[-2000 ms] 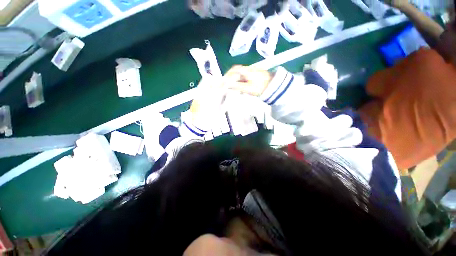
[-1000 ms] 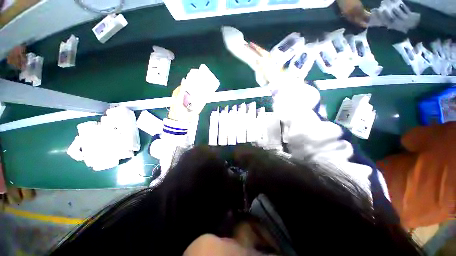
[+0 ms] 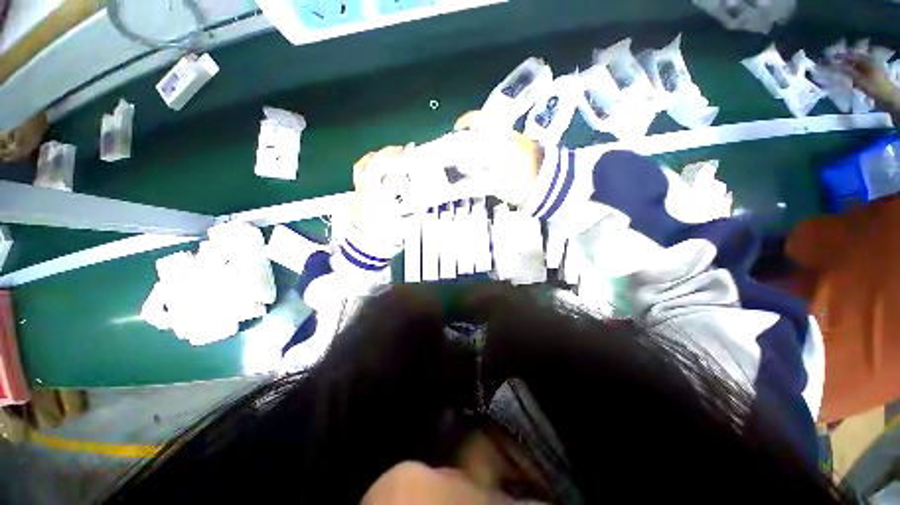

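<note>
My left hand [image 3: 380, 187] holds a white small box in front of me, its outline washed out by glare. My right hand [image 3: 518, 163] holds a glossy white bagged product [image 3: 454, 174] with a dark spot, against the box. Whether it is partly inside the box I cannot tell. Open cartons [image 3: 441, 247] stand side by side in a row just below my hands. More bagged products [image 3: 624, 84] lie on the belt beyond my right hand.
A white pile [image 3: 215, 281] lies at left near a slanting metal post [image 3: 99, 209]. Closed cartons [image 3: 279, 145] lie on the belt. A power strip [image 3: 365, 12] hangs at the top. A blue bin [image 3: 863, 178] and a person in orange are at right. Another person's hand is far right.
My right hand has come back from the bagged products on the belt with one of them. My hands are now together in front of me above the row.
</note>
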